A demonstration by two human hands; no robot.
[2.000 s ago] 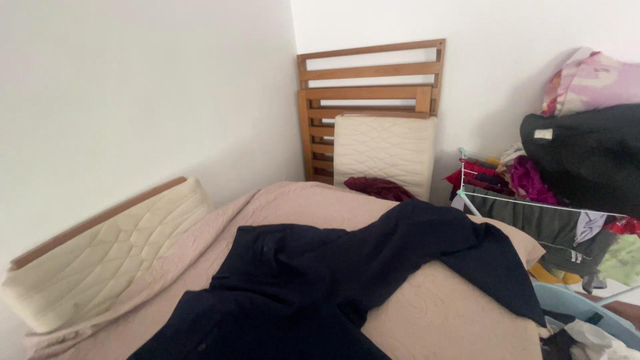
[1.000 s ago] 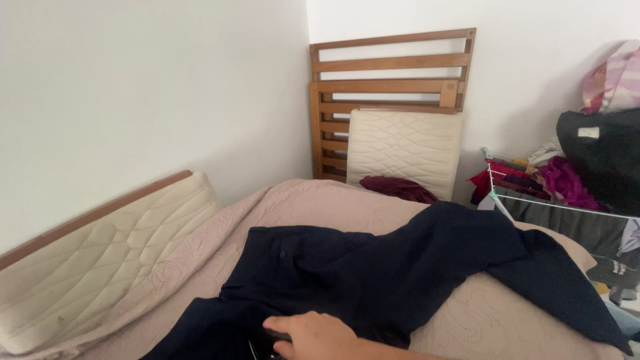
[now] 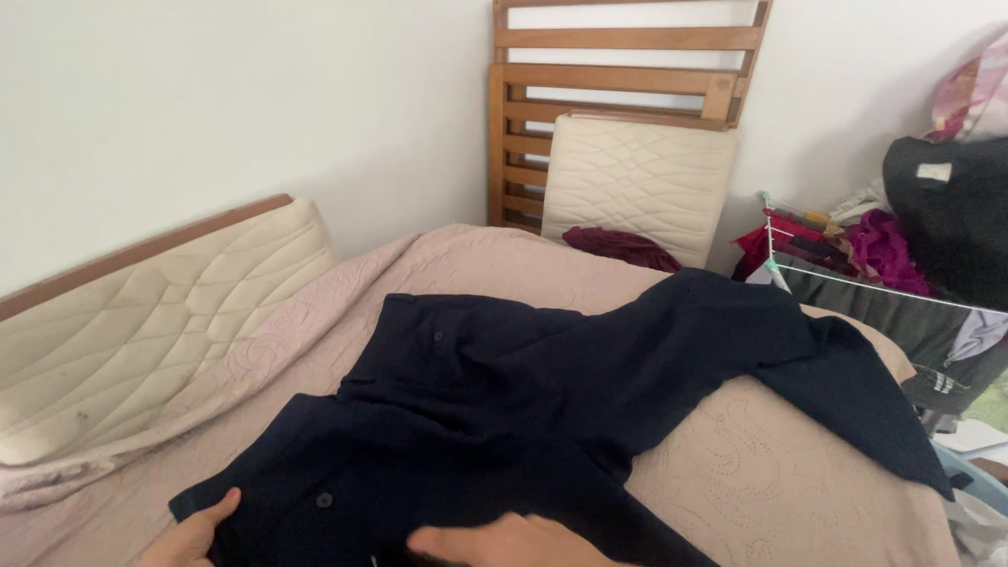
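Dark navy trousers (image 3: 504,394) with buttoned back pockets lie spread over a bed with a pink quilted bedspread (image 3: 756,472). The waistband is toward the lower left, and one leg reaches to the right edge of the bed. My left hand (image 3: 185,539) is at the waistband's lower left corner, its thumb on top of the cloth and the fingers hidden. My right hand (image 3: 512,543) lies over the lower part of the trousers at the bottom edge, partly out of view; whether it grips the cloth cannot be told. A small pale thing shows between the hands.
A quilted cream panel (image 3: 197,315) stands along the left wall. Wooden slatted frames (image 3: 614,79) and another cream panel (image 3: 638,181) lean in the back corner, by a maroon cloth (image 3: 622,248). At right are a laden drying rack (image 3: 866,283) and a light blue tub (image 3: 976,480).
My left hand has come into view at the waistband. My right hand, absent in the first frame, entered a second ago and is now lower in view. The view has moved closer to the trousers.
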